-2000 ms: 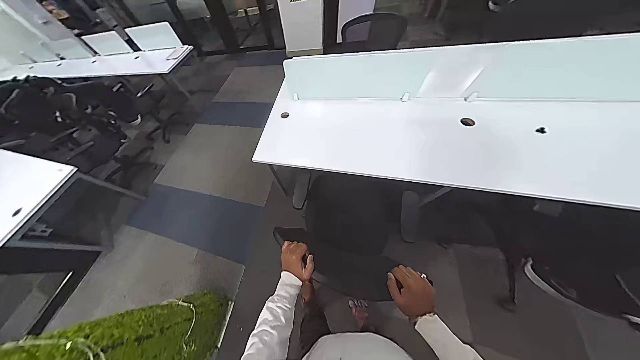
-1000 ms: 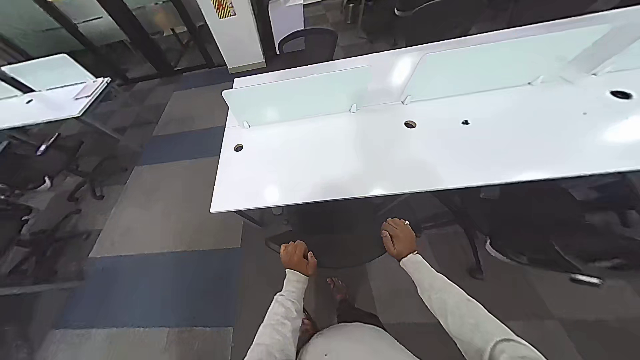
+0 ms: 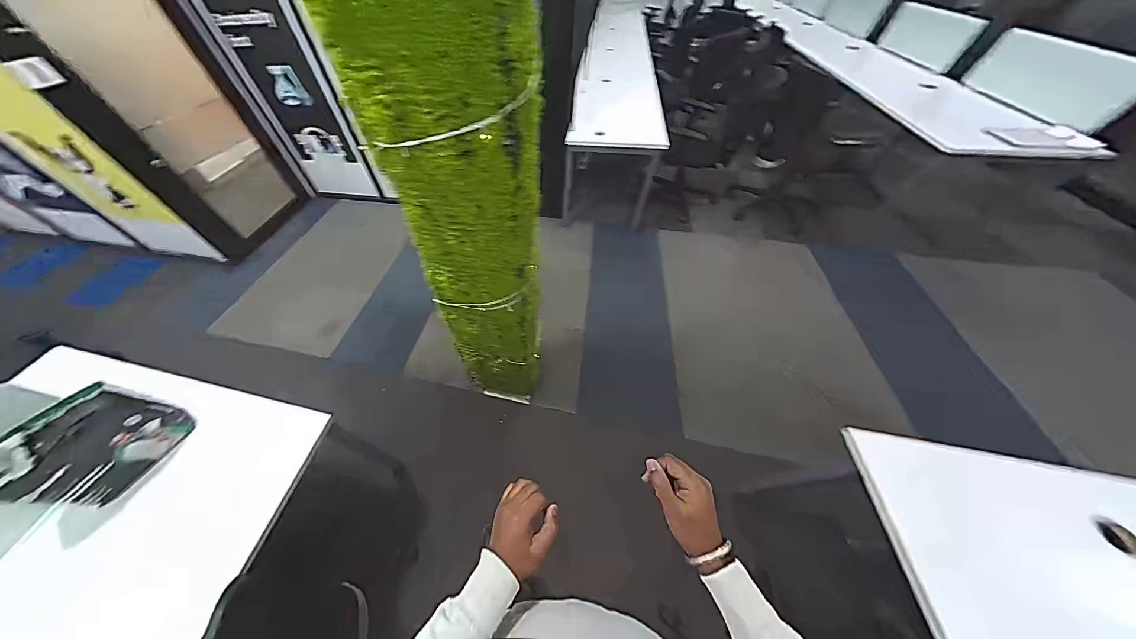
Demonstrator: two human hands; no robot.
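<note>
Both hands are in front of my body above dark carpet, apart from each other and holding nothing. My left hand [image 3: 524, 530] has its fingers loosely bent and its thumb apart from them, with a dark band at the wrist. My right hand [image 3: 683, 506] is curled loosely, a light bracelet [image 3: 710, 554] around its wrist. A white desk [image 3: 1003, 524] is to the right of my right hand, and another white desk [image 3: 240, 444] is at the left. The dark chair [image 3: 311, 532] beside the left desk is partly cut off.
A square pillar covered in green artificial grass [image 3: 470, 177] stands ahead, wound with string lights. Behind it are a white desk [image 3: 619, 89], several dark office chairs [image 3: 737, 80] and a long desk with glass dividers [image 3: 932, 35]. A clear-lidded tray-like item [image 3: 98, 444] lies on the left desk.
Both hands have let go of the dark chair back they held at the desk. The view has turned far round, to the green pillar.
</note>
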